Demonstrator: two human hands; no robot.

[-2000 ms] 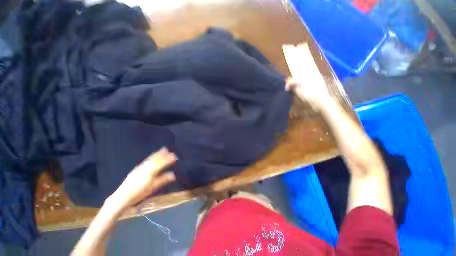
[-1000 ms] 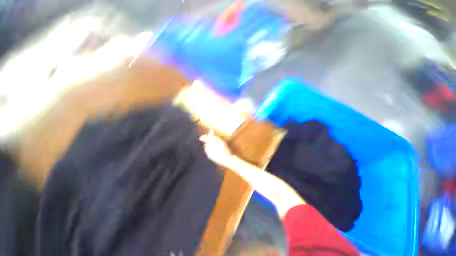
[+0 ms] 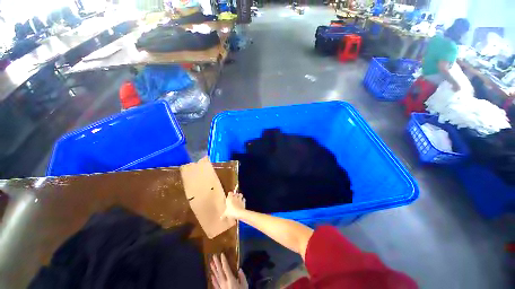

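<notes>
A tan card template with small dark marks lies at the table's right edge. My right hand is at the card's right side, fingers bent together; a small pale tip shows at them, too unclear to name. My left hand is at the bottom edge of the picture, partly cut off, fingers spread over the table's edge beside the cloth. A dark garment lies heaped on the brown table, its lower part cut off.
A large blue tub with black garments stands against the table's right end. A second blue tub stands beyond the far edge. A person in green is at the far right, near blue baskets and white cloth.
The view has swung up and right, showing the floor and tubs. The garment now sits lower left. My left hand, out of view one second ago, shows at the bottom.
</notes>
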